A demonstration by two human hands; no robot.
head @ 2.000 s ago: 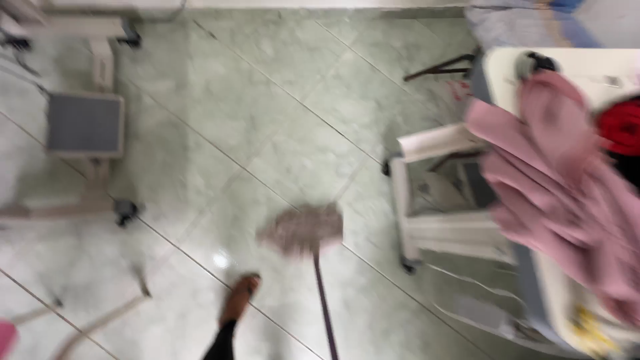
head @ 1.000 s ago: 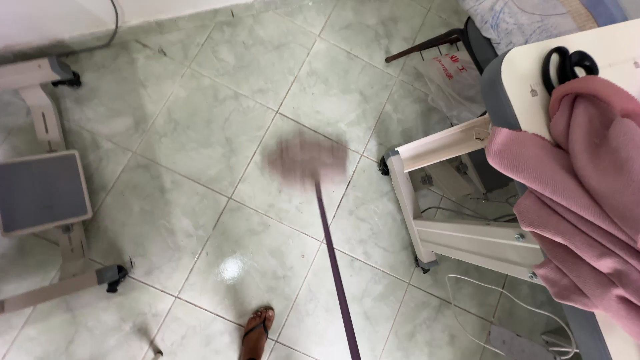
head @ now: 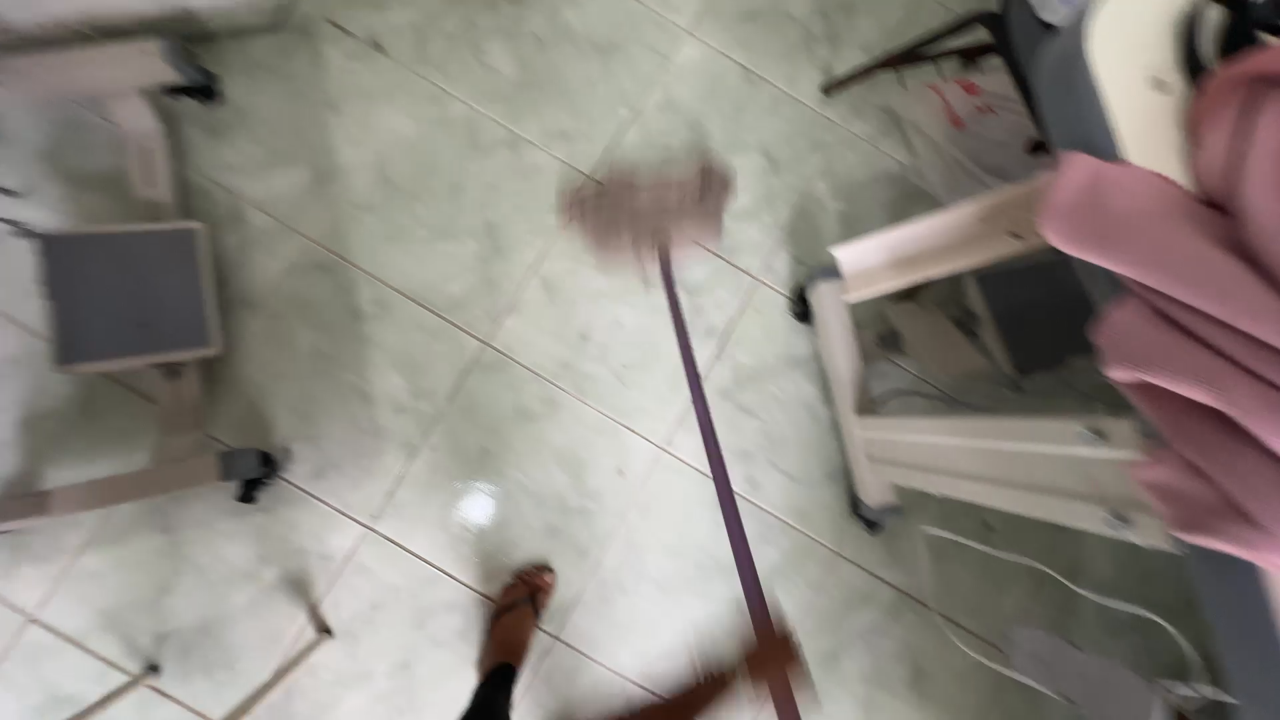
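Observation:
A mop with a greyish-pink head [head: 650, 205] rests on the tiled floor, its head blurred by motion. From the head a purple handle [head: 715, 450] runs down to the bottom edge of the head view. Near that edge my left hand [head: 775, 655] is closed around the handle; its forearm enters from the lower left, and the fingers are blurred. My right hand is out of the picture, and the upper end of the handle is cut off.
A wheeled metal stand with a grey treadle [head: 130, 295] is at the left. At the right, pink fabric [head: 1180, 260] hangs over a table on a wheeled frame [head: 1000, 455], with a white cable [head: 1090, 590] on the floor. A sandalled foot [head: 520, 600] is at the bottom.
My left hand has come into view on the mop handle; neither earlier frame shows it. The view has also turned and shifted.

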